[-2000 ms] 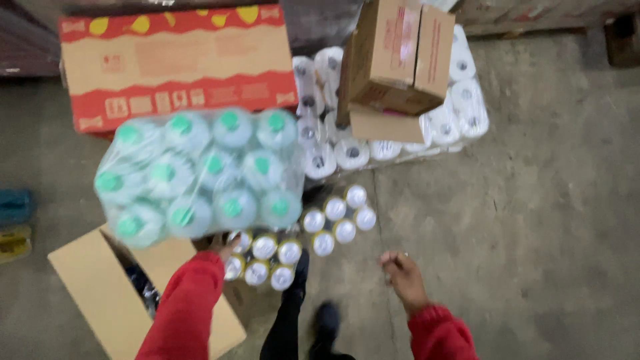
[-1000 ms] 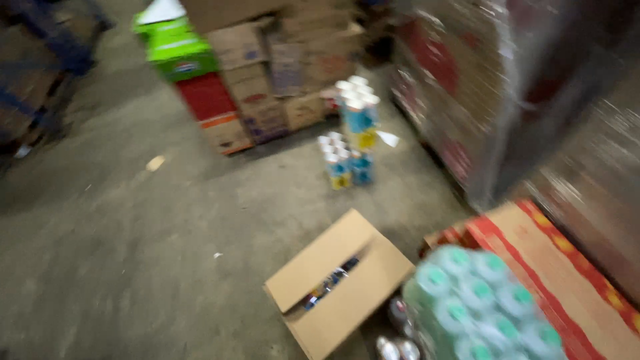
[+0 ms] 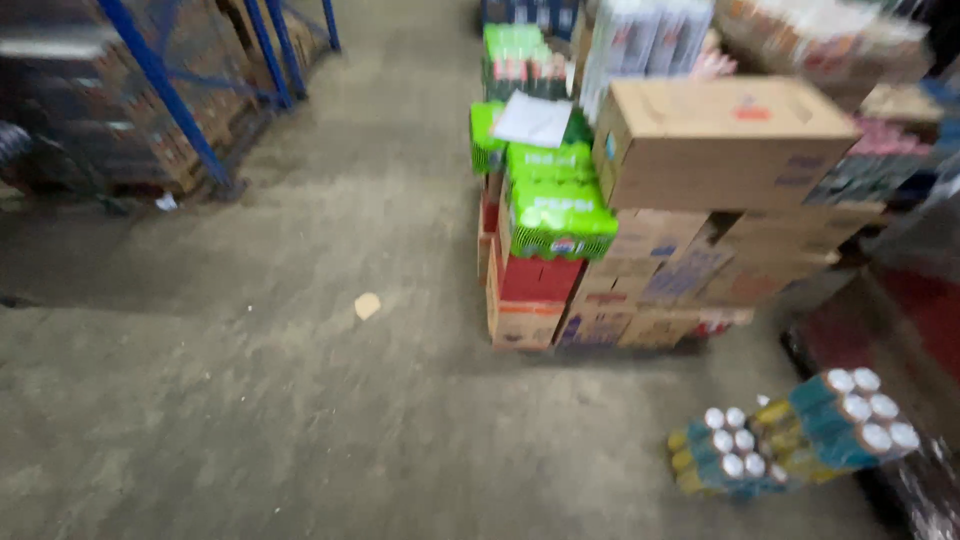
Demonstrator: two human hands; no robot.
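Observation:
Neither my left hand nor my right hand shows now, so what they hold is hidden. At the lower right, shrink-wrapped packs of blue and yellow cans with white tops [image 3: 724, 450] stand on the floor, a taller stack [image 3: 847, 420] beside a lower one. Green Pepsi multipacks [image 3: 562, 214] lie on red and brown cartons at the left end of a stack of goods. A white sheet of paper [image 3: 534, 118] rests on the green packs. Right of them, a large brown cardboard box [image 3: 720, 150] tops several smaller cartons [image 3: 645, 285]. The view is blurred.
Blue rack uprights [image 3: 161, 90] stand at the upper left, with wrapped pallet goods [image 3: 82, 112] behind them. A small tan scrap [image 3: 367, 305] lies on the concrete floor [image 3: 300, 420]. A dark, film-wrapped pallet load [image 3: 885, 322] borders the right side.
The view has swung far away from the bottle pack and the open carton. Both my hands, seen two seconds ago by the bottle and can packs, are out of view.

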